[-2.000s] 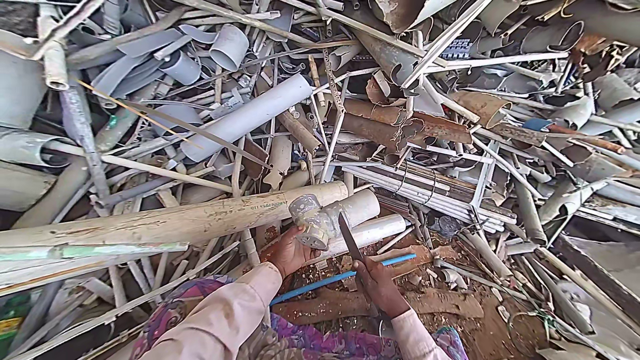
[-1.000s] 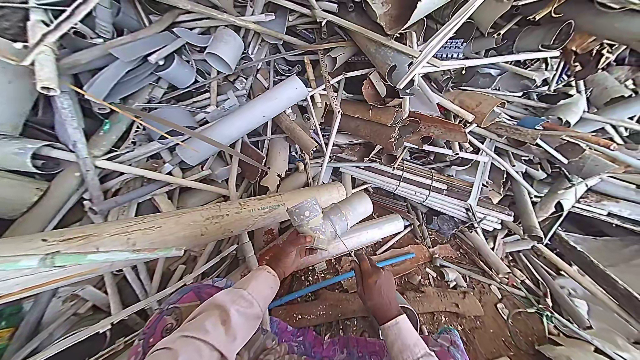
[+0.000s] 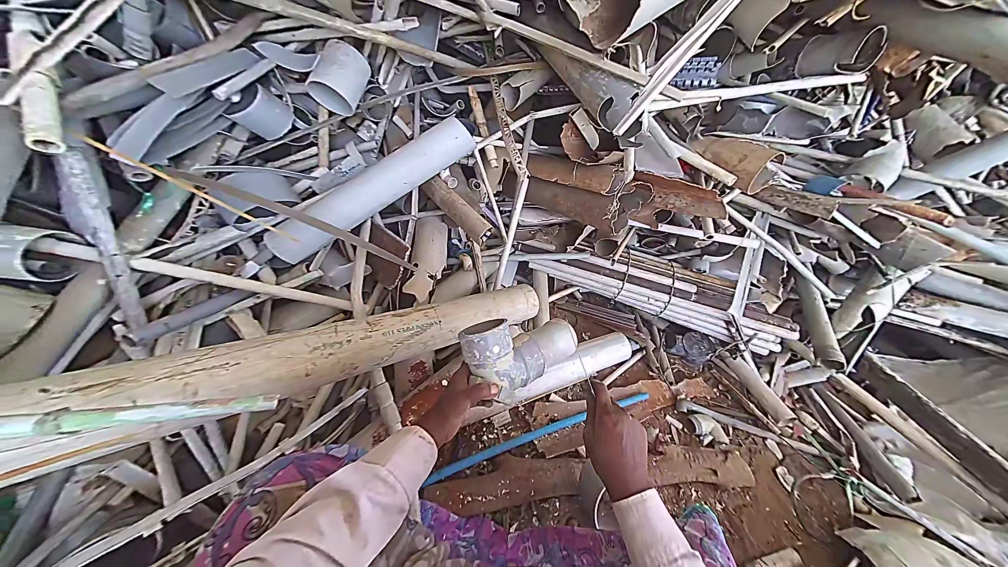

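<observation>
A grey plastic pipe elbow fitting (image 3: pixel 496 354), with a short light pipe piece (image 3: pixel 550 343) at its right end, is held in my left hand (image 3: pixel 455 405), its open mouth facing up. My right hand (image 3: pixel 618 441) is closed on a knife, of which only a thin edge-on line (image 3: pixel 587 368) shows above the index finger, near the pipe piece; its handle is hidden in the hand. A white pipe (image 3: pixel 594 362) lies just behind the fitting. The thin blue pipe (image 3: pixel 535 439) passes between my hands, below the fitting.
A long beige pipe (image 3: pixel 283 346) lies across the left. Behind it are a thick grey pipe (image 3: pixel 378 185), a tied bundle of thin white pipes (image 3: pixel 654 303) and broken brown pipe pieces (image 3: pixel 622 189). Scrap pipes surround the brown ground (image 3: pixel 764 504). Patterned cloth (image 3: pixel 504 539) lies below my forearms.
The fitting has turned in my left hand, so its open mouth now points up. The knife, broad side visible two seconds ago, now shows only as a thin line.
</observation>
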